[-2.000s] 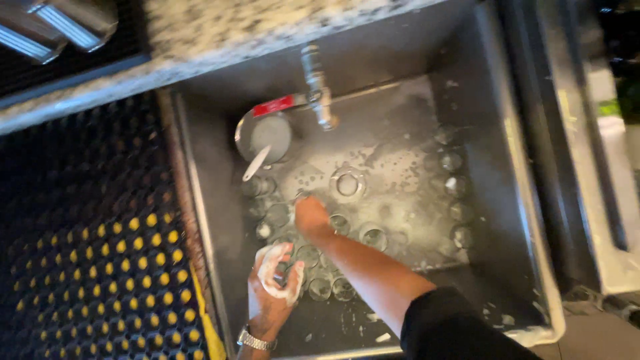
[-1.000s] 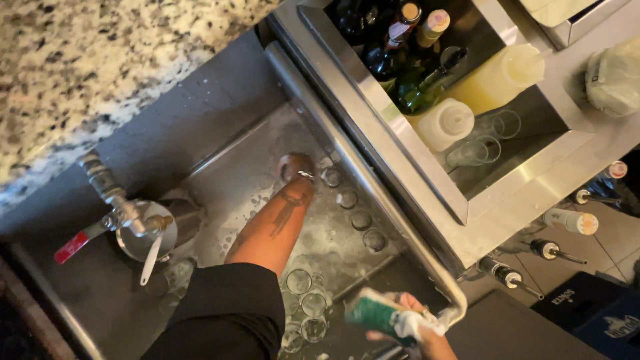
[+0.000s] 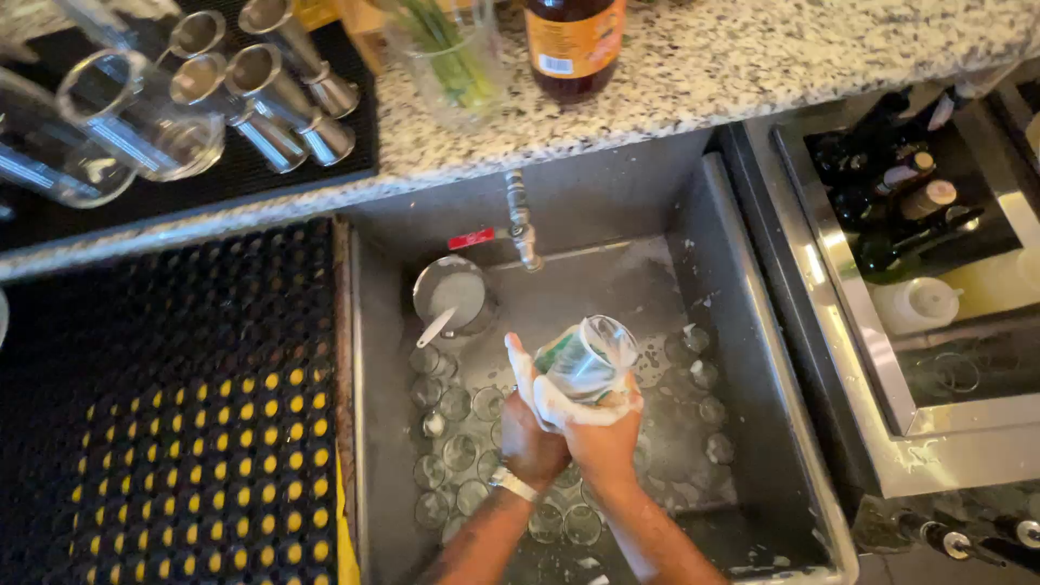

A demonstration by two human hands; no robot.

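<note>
Both hands are together over the middle of a metal sink, covered in white suds. My left hand (image 3: 532, 422), with a metal watch at its wrist, presses a green scrubbing sponge (image 3: 559, 351) to the side of a clear drinking glass (image 3: 597, 357). My right hand (image 3: 601, 418) cups the same glass from below and the right; its fingers are partly hidden by suds. The glass is tilted, its rim toward the upper right. Under and left of the hands, several clear glasses (image 3: 461, 452) stand on the sink floor; several more (image 3: 712, 410) line its right side.
A metal pot (image 3: 455, 294) with a white handle sits below the tap (image 3: 524, 236) with its red lever. A black rubber mat (image 3: 203, 406) lies left. Jiggers (image 3: 268, 106), glass vessels and a labelled bottle (image 3: 575, 45) stand on the granite counter (image 3: 699, 73). Bottles (image 3: 902, 175) fill a steel well at right.
My right hand has left the glasses at the sink's right side and now holds a glass. My left hand has come in beside it with the sponge. The view has swung left.
</note>
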